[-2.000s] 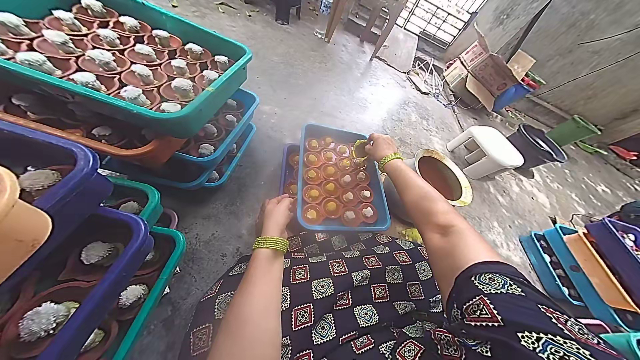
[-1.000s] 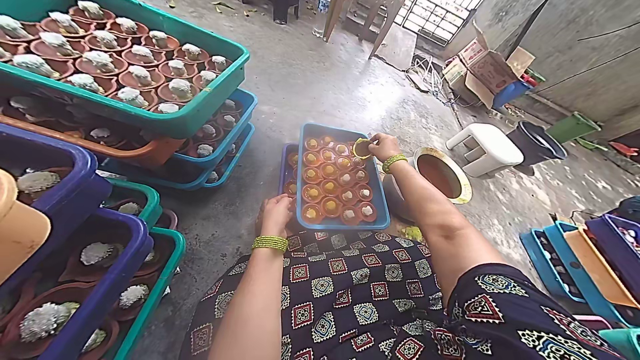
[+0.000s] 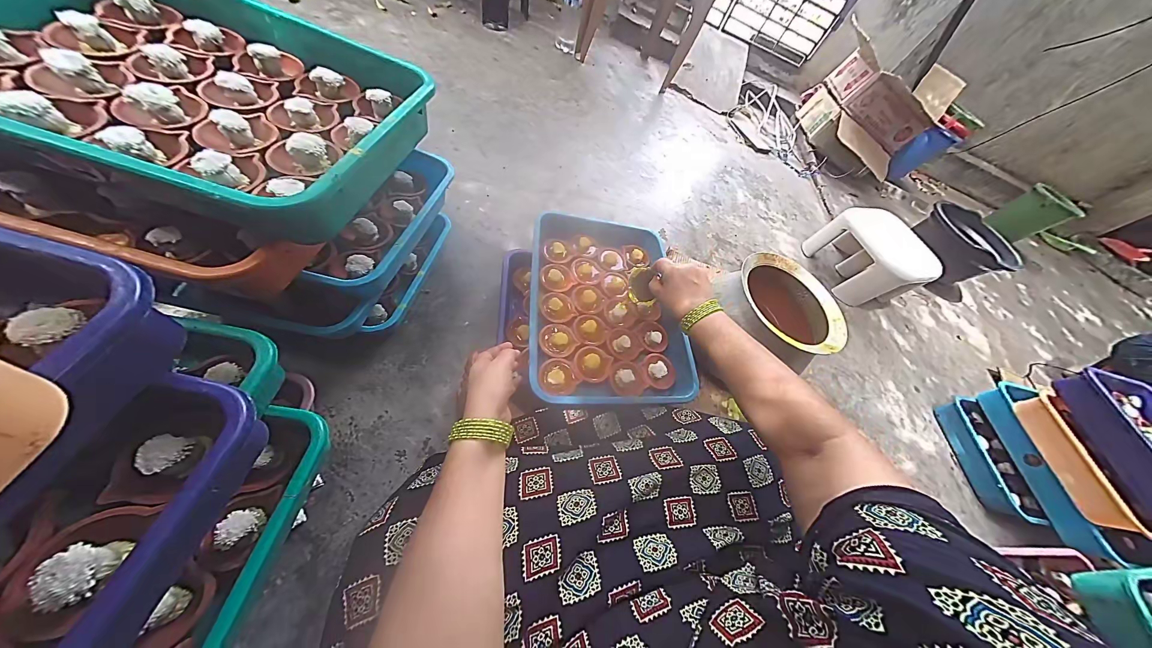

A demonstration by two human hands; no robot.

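Observation:
A blue plastic tray (image 3: 688,360) in front of me holds rows of small clay cups (image 3: 589,328), several with yellow-orange contents and others with whitish lumps. My right hand (image 3: 681,288) grips a small yellowish-rimmed cup (image 3: 643,286) over the tray's right side; what the cup contains cannot be made out. My left hand (image 3: 491,378) rests at the near left of the tray, by the edge of a purple tray (image 3: 509,306) beneath it; its fingers are partly hidden, and any hold is unclear. To the right of the tray stands a wide-mouthed metal pot (image 3: 788,304) with reddish-brown liquid.
Stacked trays of clay cups with white tops, among them a green tray (image 3: 378,135) and a purple one (image 3: 216,432), stand at left. A white stool (image 3: 877,252), a dark bucket (image 3: 967,243) and a cardboard box (image 3: 877,108) are beyond the pot. More trays (image 3: 1071,459) stand at right.
My right hand has moved down along the tray's right side with the small cup. My left hand has stayed at the tray's left side.

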